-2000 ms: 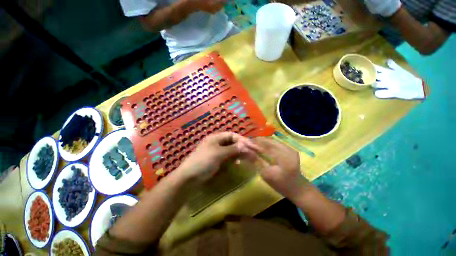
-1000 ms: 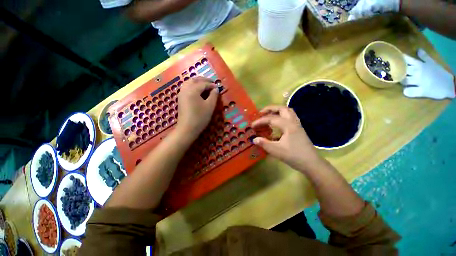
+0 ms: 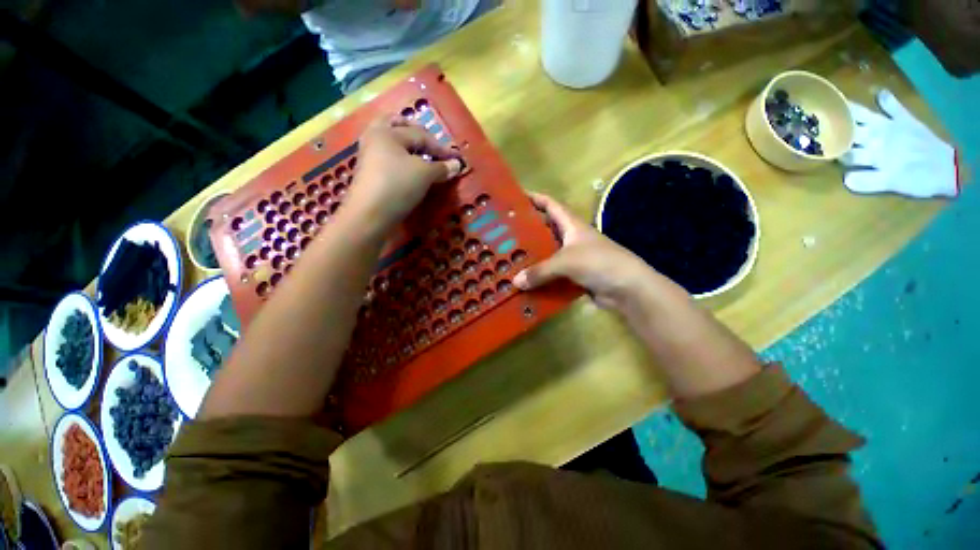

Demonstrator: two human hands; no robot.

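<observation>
The red-orange loading tray (image 3: 489, 328) lies in front of me with two banks of round holes, grey-green bars and a long black strip. My left hand (image 3: 414, 167) reaches over the upper bank. Its thumb and fingers pinch a small black key piece (image 3: 461, 165) near that bank's right end. My forearm hides part of both banks. My right hand (image 3: 580, 252) holds the tray's right edge, thumb on top and other fingers at the rim. The bowl of black key pieces (image 3: 677, 228) stands just right of this hand.
Several blue-rimmed plates of coloured pieces, one with orange pieces (image 3: 83, 469), stand at left. A thin stick (image 3: 446, 446) lies before the tray. A white cup (image 3: 584, 43), small cream bowl (image 3: 765, 140), white glove (image 3: 903, 150) and box are beyond. A person stands behind the table.
My hands were together over the tray's near right corner, then parted. My left hand went to the upper bank; my right hand has closed on the tray's right edge.
</observation>
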